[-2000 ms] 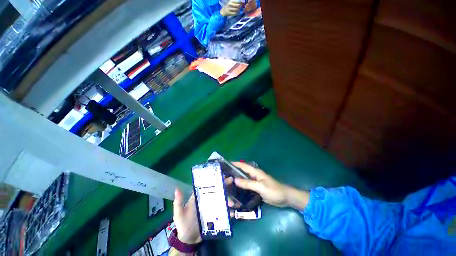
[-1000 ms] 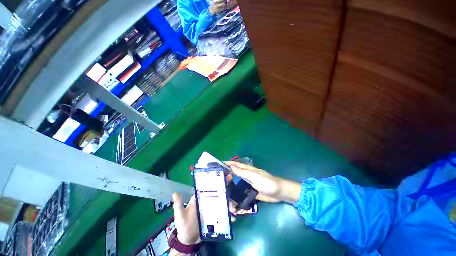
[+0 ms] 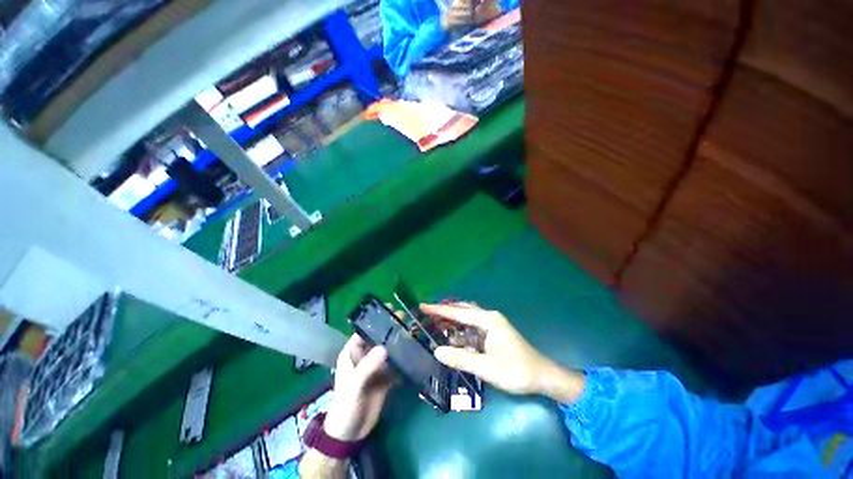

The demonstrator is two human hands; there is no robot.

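Observation:
My left hand [image 3: 358,384], with a dark red band at the wrist, holds a black phone-sized middle frame [image 3: 400,351], tilted, its dark face towards me. My right hand [image 3: 486,354], in a blue sleeve, holds a thin display module [image 3: 415,319] seen nearly edge-on, close behind the frame. Whether the two parts touch is unclear. Another phone-sized part with a white patch [image 3: 465,400] shows below the hands, partly hidden by the frame.
Grey slabs [image 3: 195,404] lie spaced on the green belt. Displays [image 3: 282,442] sit at the bottom, left of my wrist. A white post [image 3: 224,304] crosses at left; brown cardboard [image 3: 608,140] stands at right. A small dark part lies near it. A blue-sleeved person is opposite.
The part in my left hand showed a white face upright; now a dark, tilted face shows. The thin part by my right hand has turned nearly edge-on. The view has shifted a little.

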